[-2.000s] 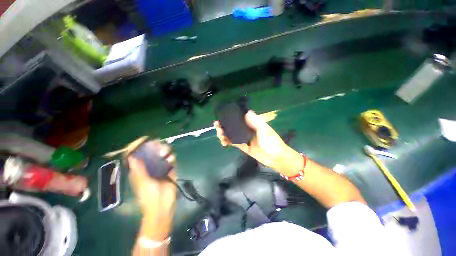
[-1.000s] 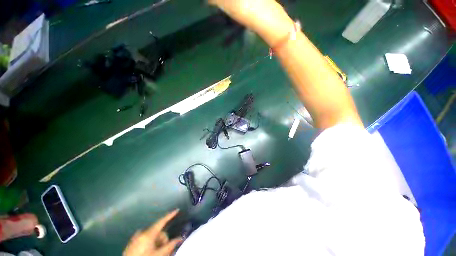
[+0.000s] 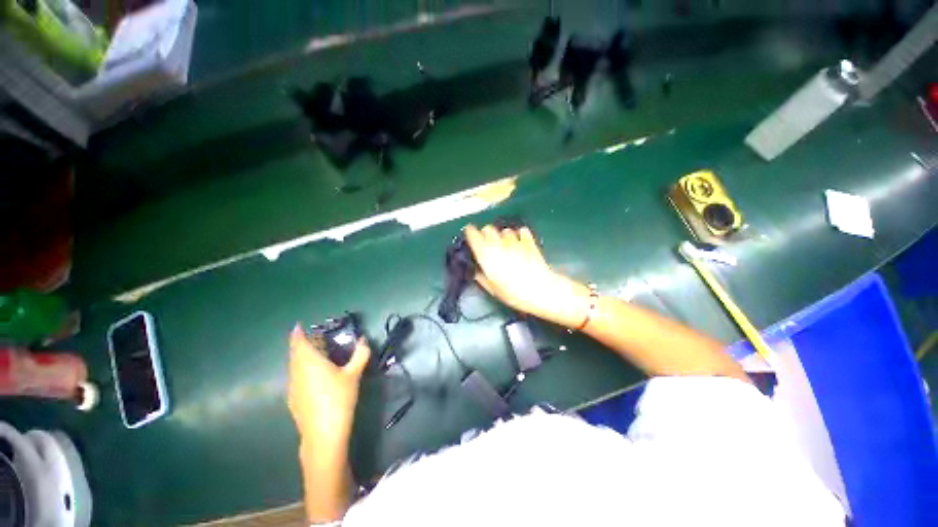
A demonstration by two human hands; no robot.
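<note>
My left hand (image 3: 327, 376) holds a black power adapter (image 3: 337, 338) between thumb and fingers, low over the bench. My right hand (image 3: 511, 270) is closed over a black adapter with a bundled lead (image 3: 459, 270); the fingers hide part of it. Between and below the hands, more adapters lie on the green bench: one block (image 3: 522, 345) and another (image 3: 483, 393) near my white clothing, with thin black leads (image 3: 396, 342) around them.
A smartphone (image 3: 137, 369), pink-red bottle (image 3: 39, 373) and fan (image 3: 41, 479) are left. Black adapter clusters (image 3: 360, 118) lie beyond the torn tape (image 3: 411, 216). Right are a yellow double-dial object (image 3: 706, 204), yellow-handled stick (image 3: 732, 309), grey bottle (image 3: 802, 111), paper (image 3: 850, 213) and blue tote (image 3: 874, 381).
My right hand has come back from the far side to the near bench and taken hold of the bundled lead and adapter. My left hand has moved up and now holds an adapter.
</note>
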